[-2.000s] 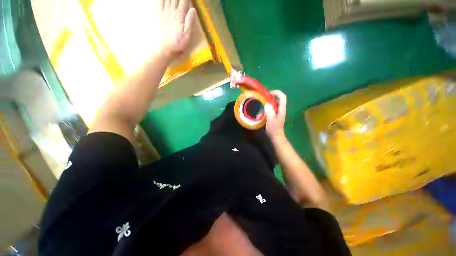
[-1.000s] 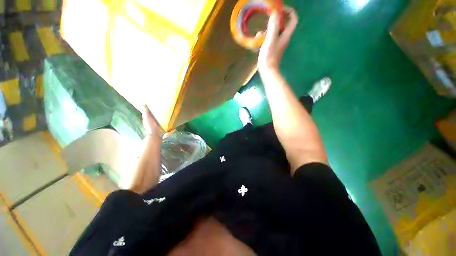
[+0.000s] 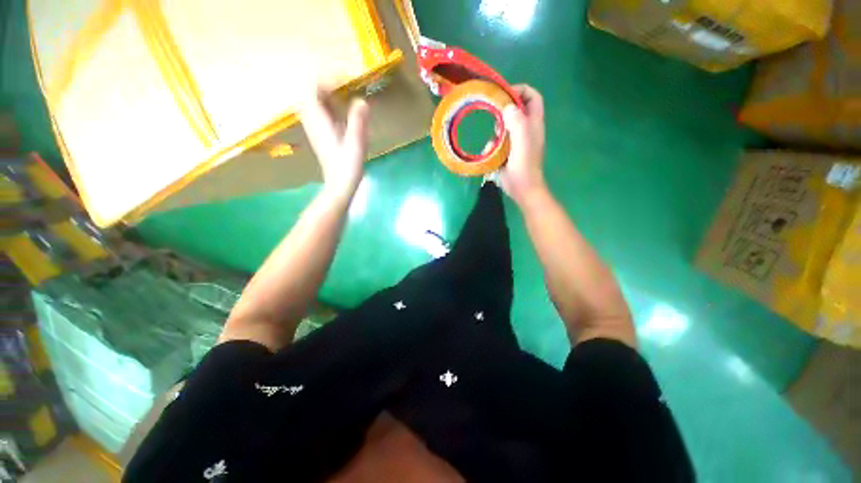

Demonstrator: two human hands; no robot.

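The shipping carton (image 3: 236,57), brown with yellow-orange tape along its edges and across its top face, stands on the green floor at the upper left. My left hand (image 3: 338,141) is at its near side by the edge, fingers apart, holding nothing. My right hand (image 3: 525,141) grips the red tape gun (image 3: 463,66) right of the carton. The roll of orange packing tape (image 3: 442,132) sits in it, its red core showing. The tape gun's toothed end is close to the carton's right side; whether they touch is unclear.
Pale-green wrapped bales (image 3: 104,368) and dark goods with yellow bands (image 3: 33,236) are at the left. A yellow-taped parcel (image 3: 717,28) is at the upper right. A brown carton with black printed marks (image 3: 765,217) stands at the right. The glossy green floor (image 3: 585,113) shows between them.
The carton now sits farther left and turned in view. My left hand has moved from its lower corner to its near side. The tape gun is lower in view, with its toothed end showing again.
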